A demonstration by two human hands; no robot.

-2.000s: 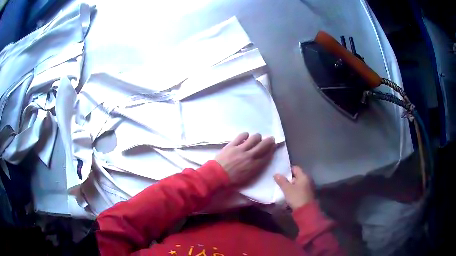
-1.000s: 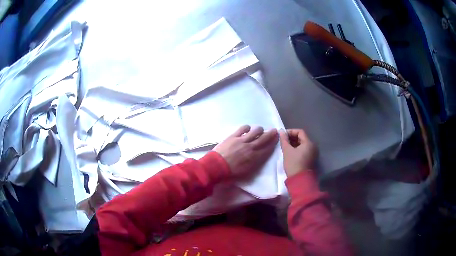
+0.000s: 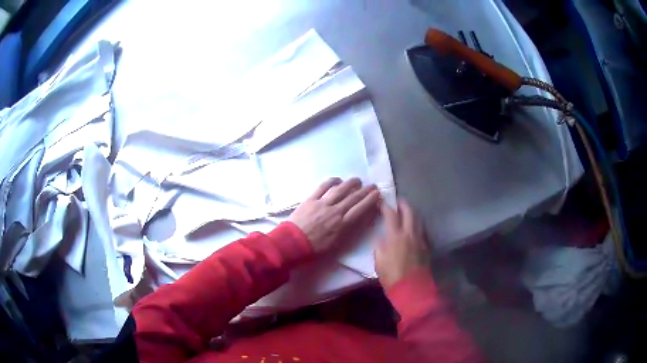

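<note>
A white garment body (image 3: 305,159) lies spread in front of me, seams showing, with its curved bottom edge at the right. The turned-up hem (image 3: 378,152) runs along that edge. My left hand (image 3: 338,215) lies flat on the cloth beside the hem, fingers slightly apart. My right hand (image 3: 402,244) is at the hem edge, blurred; its fingertips touch the edge, but whether they pinch it cannot be told. A steam iron (image 3: 465,88) with an orange-brown handle rests on the table at the upper right, touched by neither hand.
The padded table (image 3: 454,184) has a pale cover. More white garments (image 3: 64,170) are heaped at the left. The iron's hose and cord (image 3: 582,131) run down the table's right side. Crumpled pale cloth (image 3: 571,283) lies below the table's right edge.
The bottom edge now shows a folded strip. My right hand has moved from pinching the edge to a slightly lower place along it. My left hand stays on the cloth, shifted slightly left in view.
</note>
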